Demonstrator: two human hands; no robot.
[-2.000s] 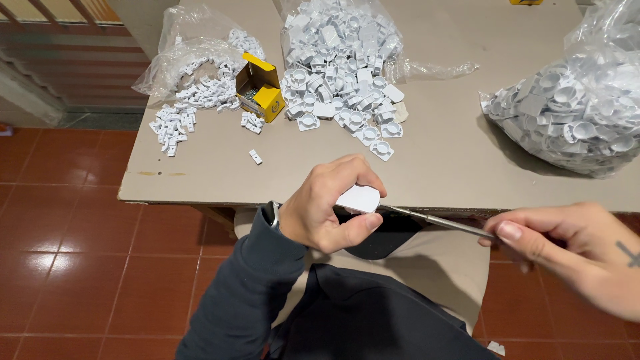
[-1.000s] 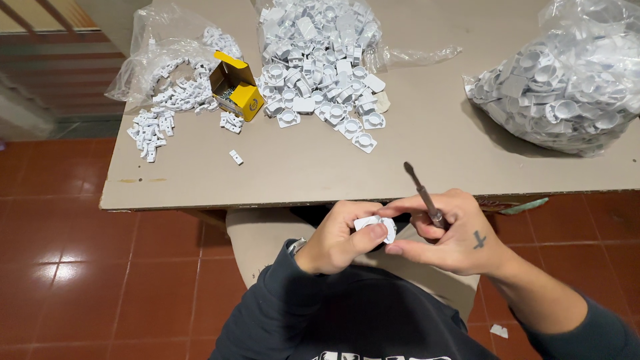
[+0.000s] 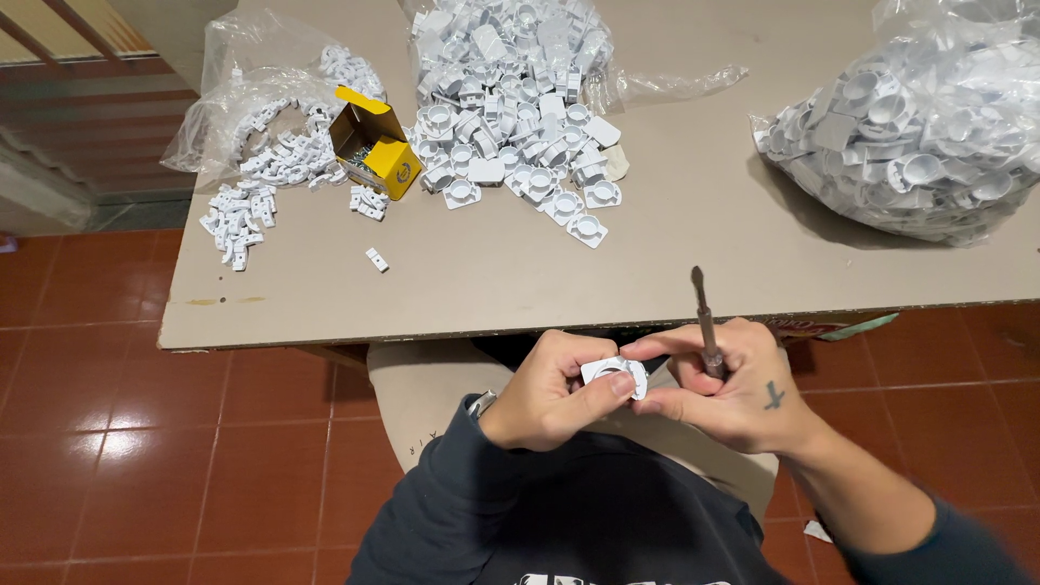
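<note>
Just off the table's front edge, my left hand (image 3: 561, 394) grips a white plastic fitting (image 3: 597, 370) with a round opening, the thumb lying over it. My right hand (image 3: 723, 386) has its index finger and thumb at the fitting's right edge. A screwdriver (image 3: 705, 325) is held by the curled fingers of that hand, its metal shaft pointing up and away. On the table, an open yellow cardboard box (image 3: 392, 168) holds small screws. Small white plastic clips (image 3: 236, 219) lie beside it, and one clip (image 3: 377, 260) lies apart, nearer the front edge.
A heap of white round-socket fittings (image 3: 520, 122) spills from a clear bag at the table's back middle. At the right stands a full clear plastic bag (image 3: 902, 146) of similar fittings. A chair seat (image 3: 406, 398) is below the table edge. A white scrap (image 3: 817, 531) lies on the tiled floor.
Two seconds ago the screwdriver pointed at the fitting from the right; now it points upward in my right hand, whose fingers are at the fitting. My left hand has kept hold of a fitting.
</note>
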